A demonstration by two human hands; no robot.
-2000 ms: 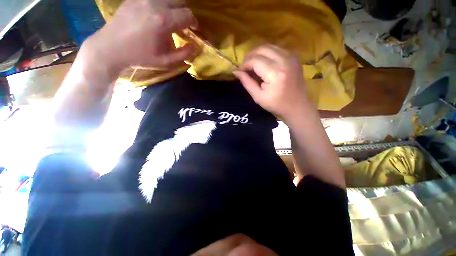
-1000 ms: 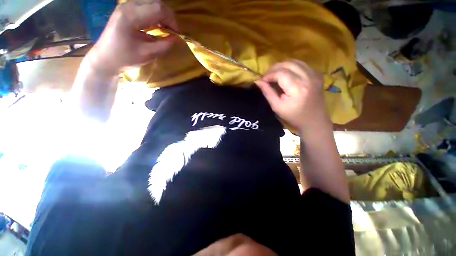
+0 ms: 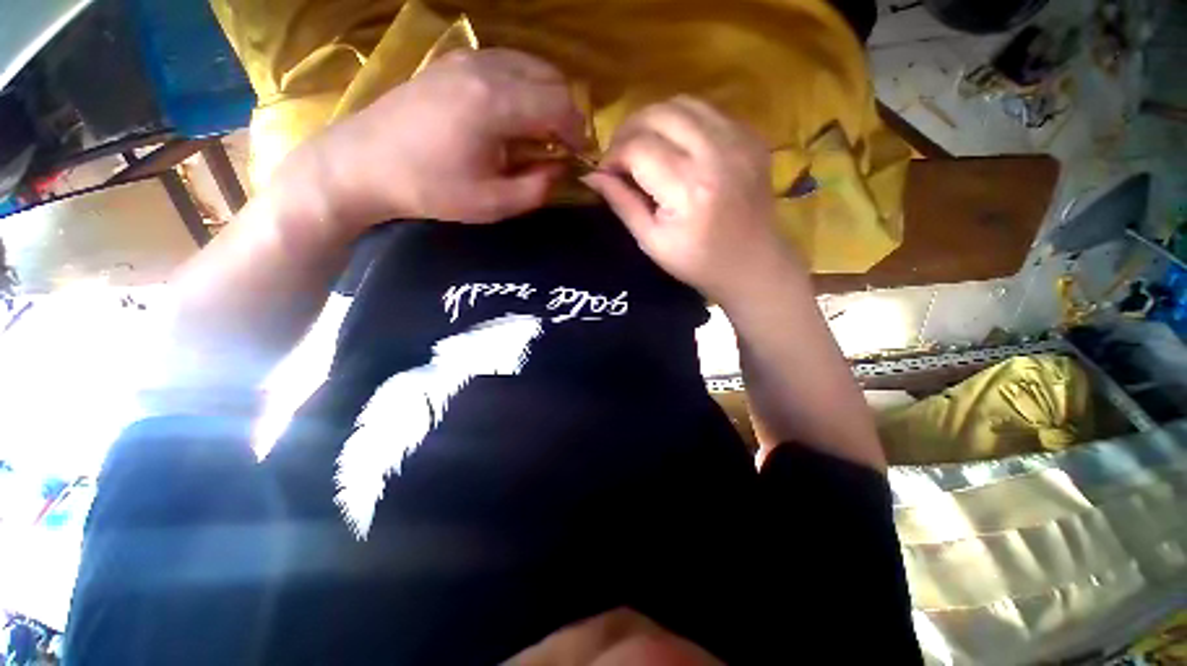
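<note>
A mustard-yellow garment [image 3: 729,59] is draped over the lap at the top of the view. My left hand [image 3: 482,137] pinches the garment's edge, with folds of yellow cloth standing up behind it. My right hand [image 3: 690,189] pinches the same edge with thumb and forefinger. The fingertips of both hands are close together. A thin edge shows between them, but the fingers hide most of it. I cannot tell if a small tool is held.
A brown wooden board [image 3: 976,215] lies right of the lap. A yellow heap [image 3: 996,410] lies in the trough at right, beside cream fabric [image 3: 1054,520]. Blue material [image 3: 195,65] is at upper left. Scraps lie on the floor at upper right. Glare covers the left side.
My left hand has moved right, closer to my right hand, and the stretched yellow edge between them has shortened. Cloth folds now rise behind my left hand. Both hands still grip the garment.
</note>
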